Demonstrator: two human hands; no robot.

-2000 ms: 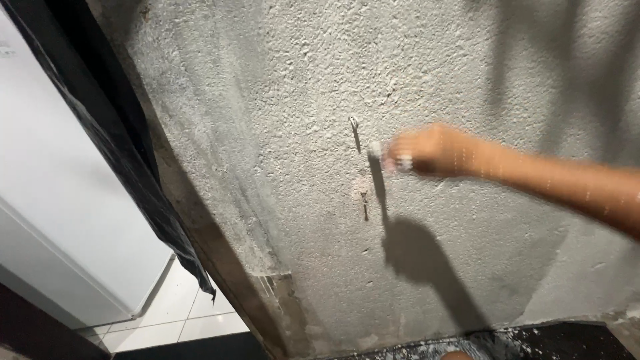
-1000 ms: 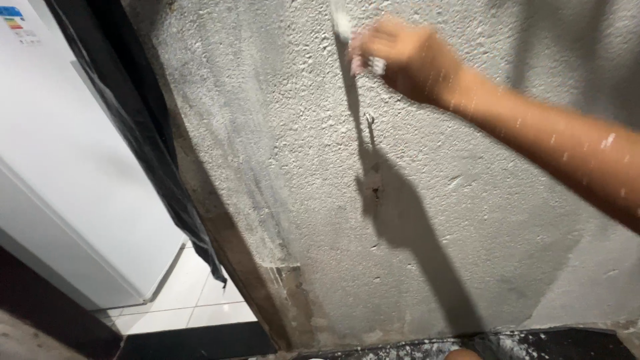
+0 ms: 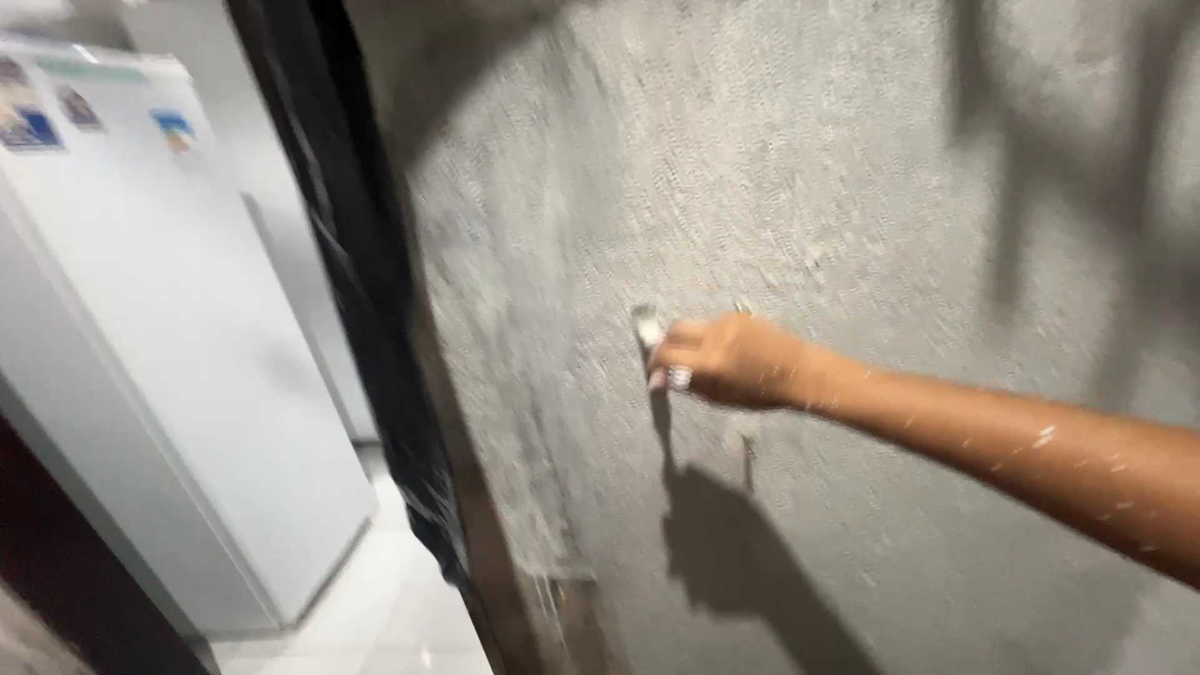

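Note:
My right hand reaches in from the right side, its fingers closed on a small brush whose pale tip is at the rough grey plastered wall. Motion blurs the brush, and the fingers hide most of its handle. A ring with white stones shows on one finger. White specks dot the forearm. Below the hand, its shadow falls on the wall, near a small dark crack or hole. My left hand is out of the picture.
Black plastic sheeting hangs along the wall's left edge. Beyond it stands a white refrigerator with magnets or stickers, on a pale tiled floor. A dark brown edge crosses the lower left. Blurred shadows lie on the wall's upper right.
From high on the wall a second ago, my right hand has come down and left with the brush, nearer the black sheeting. The view has shifted, showing more of the refrigerator.

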